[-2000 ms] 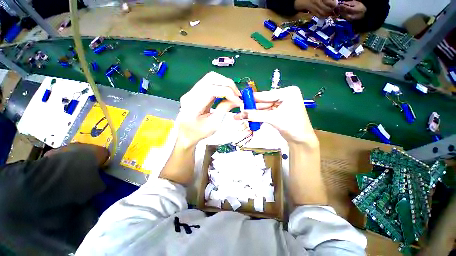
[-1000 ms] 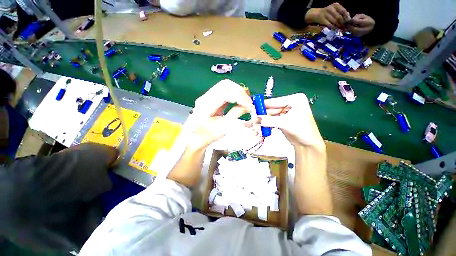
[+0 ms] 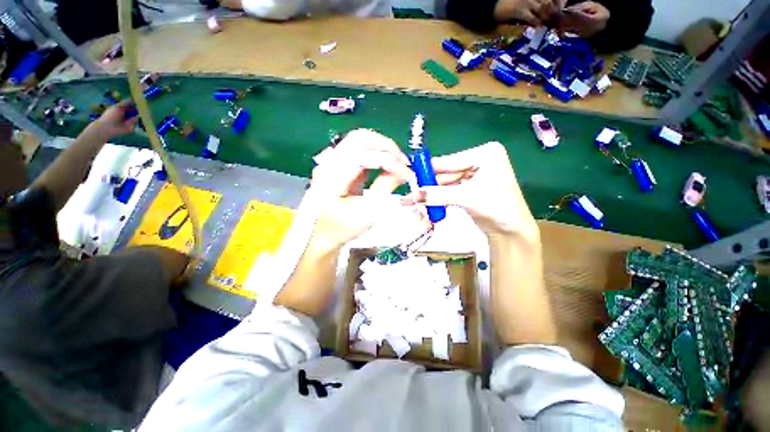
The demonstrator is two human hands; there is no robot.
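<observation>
A blue battery cell stands nearly upright, slightly tilted, between my hands above the box. My right hand grips it from the right with its fingertips. My left hand has its fingertips against the cell's left side. Whether they also hold a small white piece cannot be told. Thin wires run from the cell's lower end to a small green circuit board at the box's back edge. The shallow brown box holds a heap of white pieces below my hands.
A green conveyor belt crosses behind, carrying blue cells and pink-and-white units. Green PCB panels are heaped at right. Yellow printed sheets and a hanging hose are at left. A person reaches over the belt at left; another's hands work beyond it.
The items on the belt have moved left. The neighbour's arm at left now reaches over the belt. My hands still hold the cell over the box, in nearly the same pose.
</observation>
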